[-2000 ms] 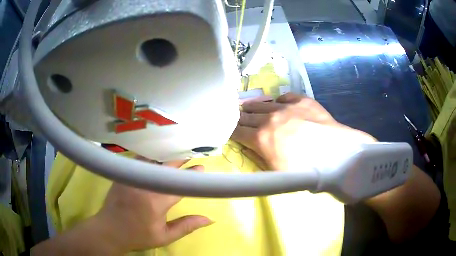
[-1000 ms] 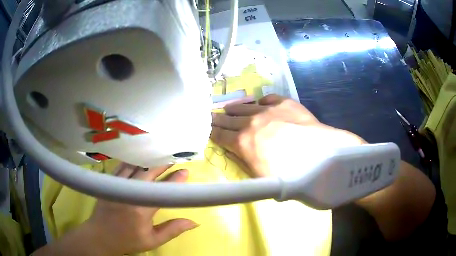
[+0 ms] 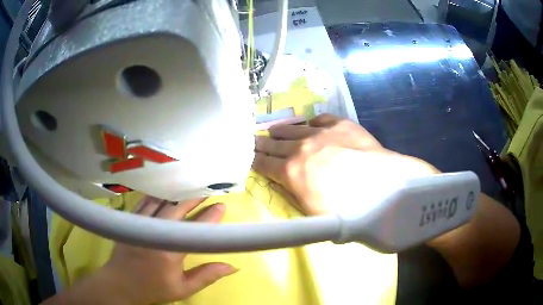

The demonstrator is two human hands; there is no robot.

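A large soft yellow bag body (image 3: pixel 250 277) lies in front of me and runs up under the machine head. My left hand (image 3: pixel 158 259) rests flat on it at the lower left, thumb spread; its fingers are partly behind the lamp arm and machine head. My right hand (image 3: pixel 321 161) lies flat, palm down, on the bag's upper part, right of the head, with fingertips beside a pale plate strip (image 3: pixel 277 116). Neither hand visibly grips anything. Fine dark threads (image 3: pixel 260 186) lie on the bag left of my right hand. Glare washes out part of the right hand.
The white machine head (image 3: pixel 137 107) with a red logo fills the upper left. The gooseneck lamp (image 3: pixel 417 208) crosses over both arms. Thread snips (image 3: pixel 491 158) lie on the dark metal bed (image 3: pixel 417 89) at right. A yellow strap bundle (image 3: pixel 515 92) stands at the far right.
The machine head and lamp now appear further left and the plate shows more, as the camera view has shifted. Both hands stay on the bag with little visible movement.
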